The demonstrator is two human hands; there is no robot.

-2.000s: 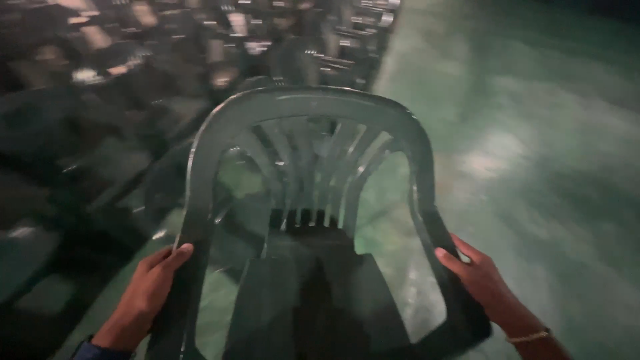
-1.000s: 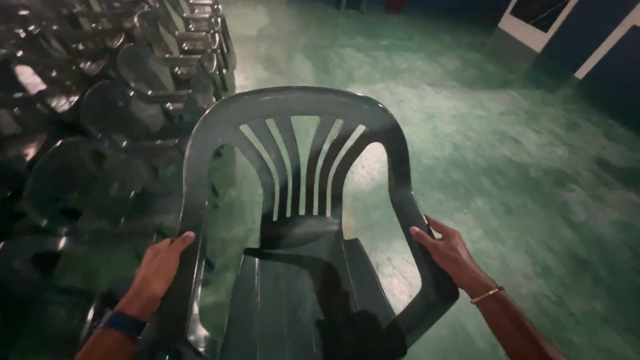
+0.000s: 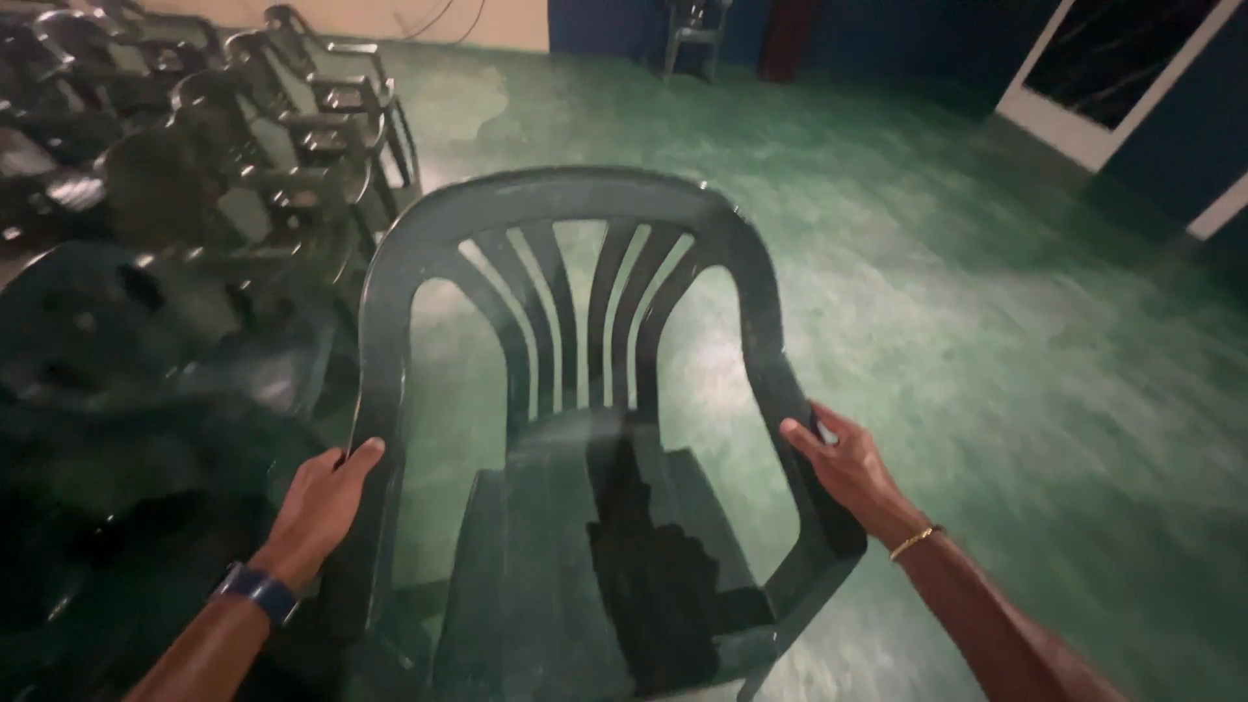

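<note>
A dark green plastic armchair with a slatted back fills the middle of the view, its seat towards me and a shadow lying across it. My left hand grips its left armrest, thumb on top, with a dark blue band on the wrist. On the other side, my right hand is closed around the right armrest, also with the thumb on top; a thin gold-coloured bracelet circles that wrist. The fingers under both armrests are partly hidden.
Rows of similar plastic armchairs stand close on the left. Green floor stretches ahead and to the right. Another chair stands by the dark blue far wall. White-framed panels are at the upper right.
The view has swung, so the far wall and white-framed panels have come into sight and the chair rows sit further left. Both hands have stayed on the armrests throughout.
</note>
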